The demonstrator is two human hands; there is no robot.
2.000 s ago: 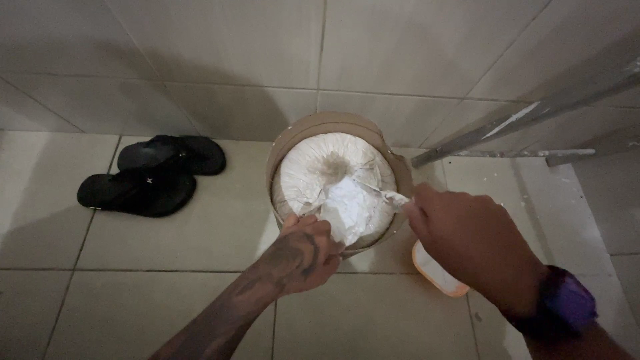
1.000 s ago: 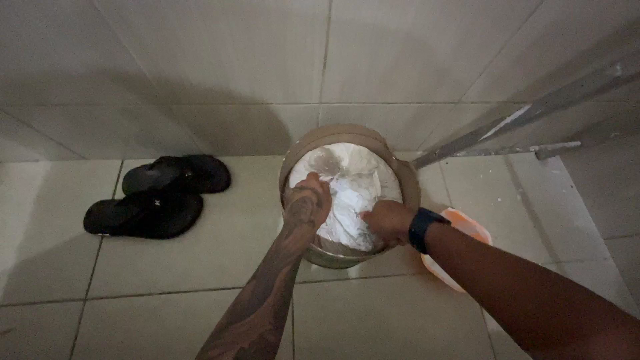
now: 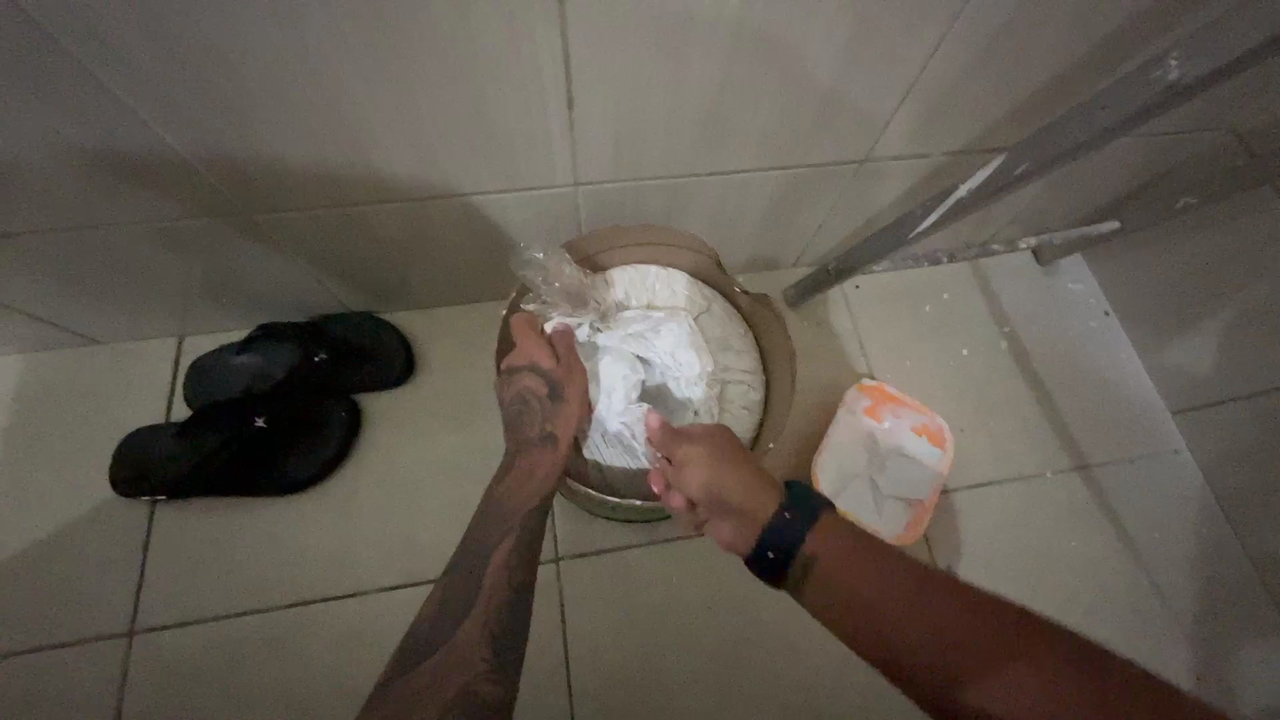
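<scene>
A round brown drum [image 3: 780, 340], its rim ragged like cardboard, stands on the floor by the wall. Inside it a pale plastic bag [image 3: 735, 350] bulges, its mouth spread and smeared with a white substance. At the bag's left side my left hand [image 3: 545, 385] grips the gathered plastic, with a clear crumpled end sticking up beyond the fingers. My right hand [image 3: 705, 475], a dark watch on its wrist, has its fingers curled at the near right edge of the bag's mouth, closed on the plastic. The fingertips are partly hidden.
An orange-rimmed plastic tub [image 3: 885, 460] coated with white material sits on the tiles right of the drum. Black flip-flops [image 3: 240, 445] lie at the left. A metal ladder-like frame [image 3: 960, 200] with white smears leans at the right. The tiled wall [image 3: 400, 100] rises behind.
My left hand has moved to the left side of the drum, and the bag's mouth is spread wider. Clear plastic now sticks up beyond that hand. The orange-rimmed tub is less covered by my right arm.
</scene>
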